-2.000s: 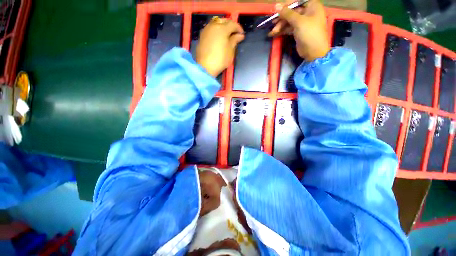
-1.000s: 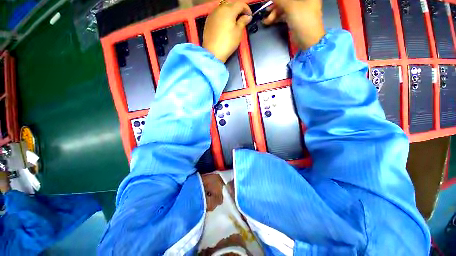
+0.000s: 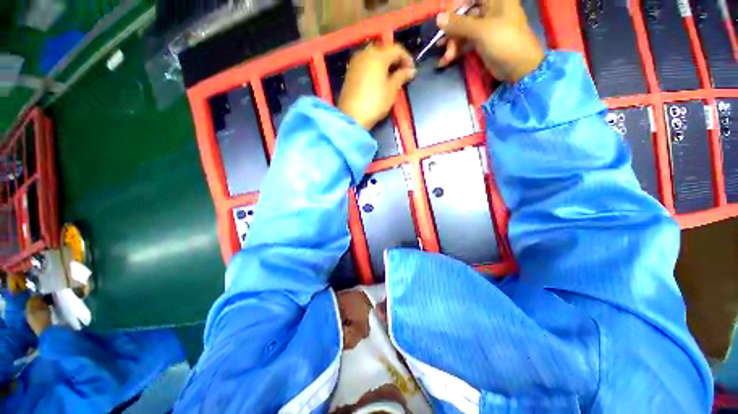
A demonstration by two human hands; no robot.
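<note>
My right hand (image 3: 489,36) holds a thin pale pen-like tool (image 3: 441,34) like a pencil. Its tip points down-left over the top of a dark grey phone or housing (image 3: 439,105) in the back row of a red foam tray (image 3: 409,154). My left hand (image 3: 374,85) is at the left edge of that pocket, thumb and index fingertips close together near the tool tip. Whether it pinches something small cannot be told. My hands partly hide the lens area there. Front-row phones (image 3: 460,202) show dark lens rings at their upper left.
A second red tray (image 3: 662,154) with several phones lies at the right. A black block (image 3: 239,48) and clear plastic (image 3: 166,61) are behind the tray, upper left. Brown cardboard (image 3: 712,283) is at the lower right. Another person's blue sleeve (image 3: 105,360) is at the lower left.
The view has turned and shifted, so the tray appears tilted and further left than two seconds ago. Since one second ago, my right hand has tilted the tool and more of its shaft shows.
</note>
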